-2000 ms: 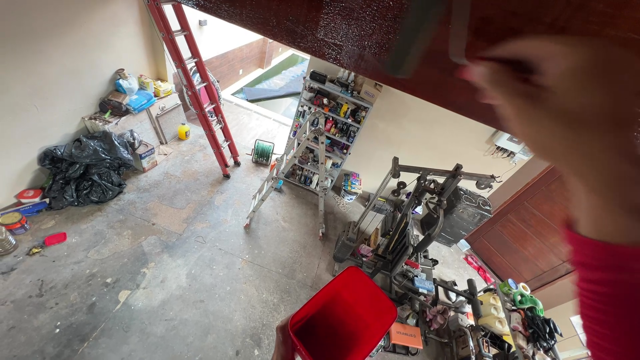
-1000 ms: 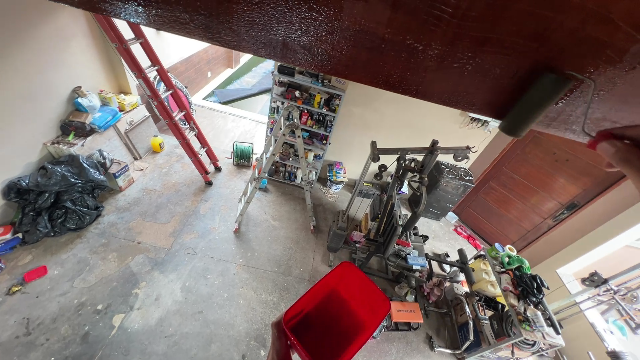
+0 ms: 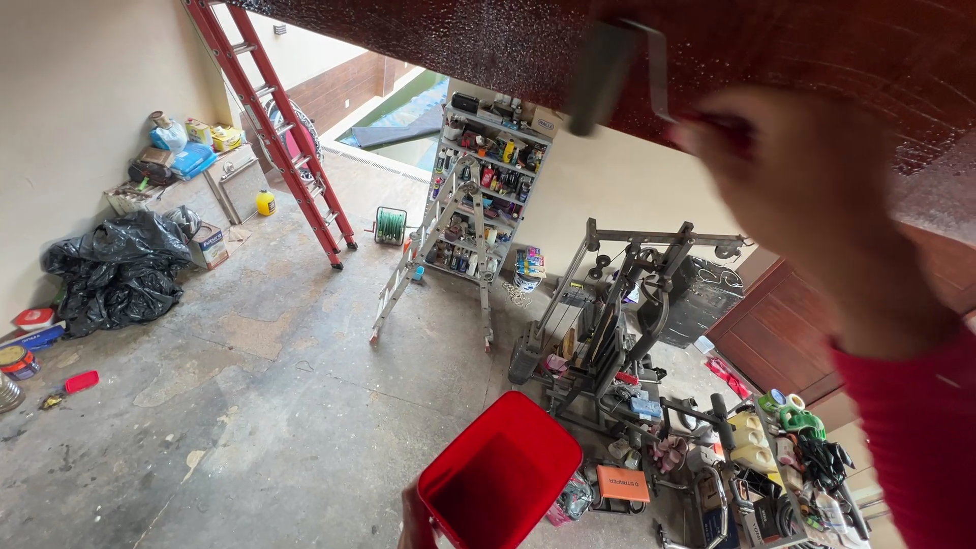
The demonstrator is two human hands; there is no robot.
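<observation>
My right hand [image 3: 793, 175], blurred, with a red sleeve behind it, grips the red handle of a small paint roller [image 3: 602, 76]. The roller's dark cylinder lies against or very close to the underside of a dark reddish-brown wooden surface [image 3: 473, 38], which looks wet and glossy with many small specks. My left hand [image 3: 415, 515], mostly cut off by the bottom edge, holds a red plastic container [image 3: 499, 473] by its left side. The container's open top faces me; its inside is dark red, and whether liquid lies in it I cannot tell.
Far below on the concrete floor [image 3: 252, 427] stand an aluminium stepladder [image 3: 482, 252], a shelf unit [image 3: 496, 183], a gym machine [image 3: 625, 305] and a cluttered table [image 3: 801, 488]. A red extension ladder [image 3: 282, 137] leans at upper left. Black plastic bags [image 3: 122, 267] lie at left.
Since a second ago my right hand and the roller have moved left along the wooden surface, with more of the forearm now in view. The left hand still holds the red container.
</observation>
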